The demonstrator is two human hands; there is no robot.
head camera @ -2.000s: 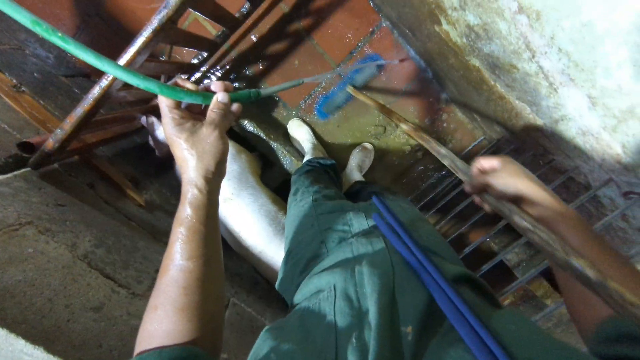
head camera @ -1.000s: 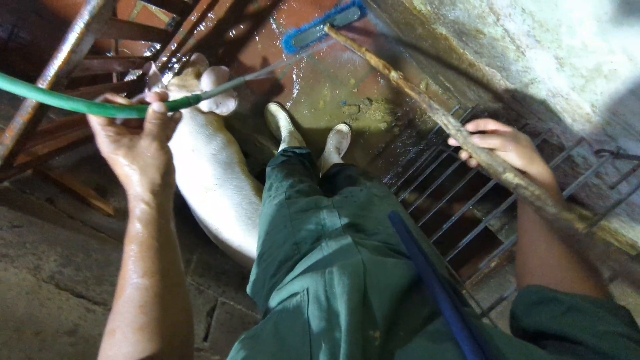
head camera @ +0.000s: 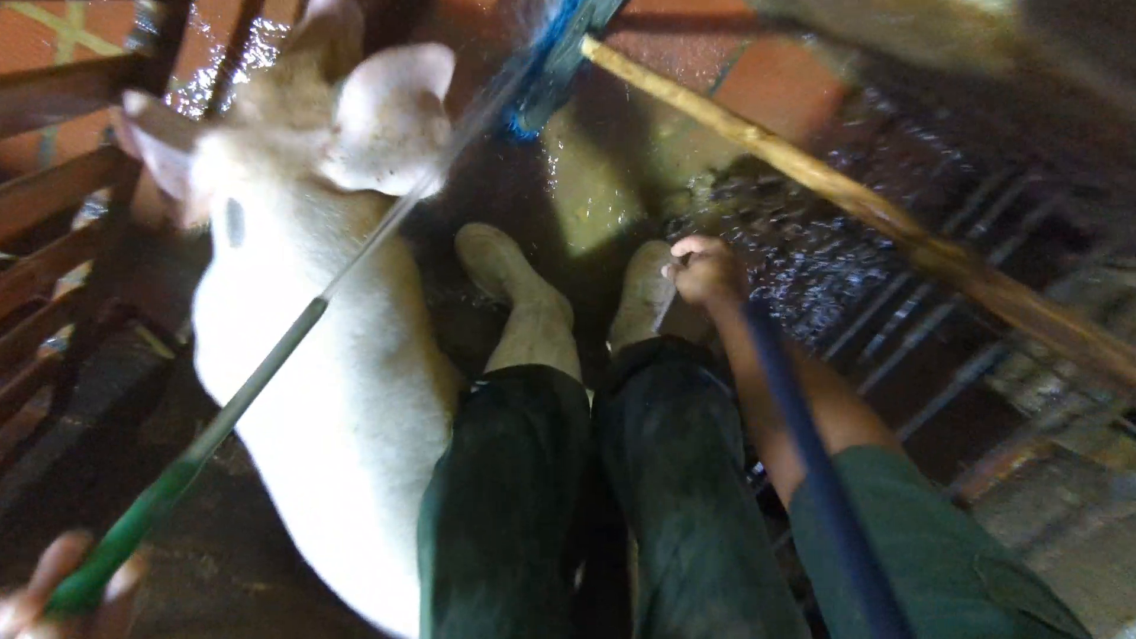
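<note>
At the lower left, my left hand (head camera: 71,586) grips a green hose (head camera: 146,506) whose grey tube sprays a water jet up and to the right. The jet crosses over a white pig (head camera: 328,390) beside my legs and reaches the blue-bristled brush head (head camera: 555,75). My right hand (head camera: 706,271) is over my right boot, its fingers curled; nothing is clearly seen in it. It is apart from the wooden pole (head camera: 825,182), which slants from the brush head to the right edge.
Rusty metal bars (head camera: 62,213) stand at the left. My pale boots (head camera: 532,328) are on a wet tiled floor (head camera: 781,89). A metal grating (head camera: 941,337) lies at the right. A dark blue cord or strap (head camera: 825,497) hangs in front of my right arm.
My right hand has let go of the wooden pole and moved toward my legs. My left hand, with the hose, is lower in view. The view has shifted closer to the pig and boots.
</note>
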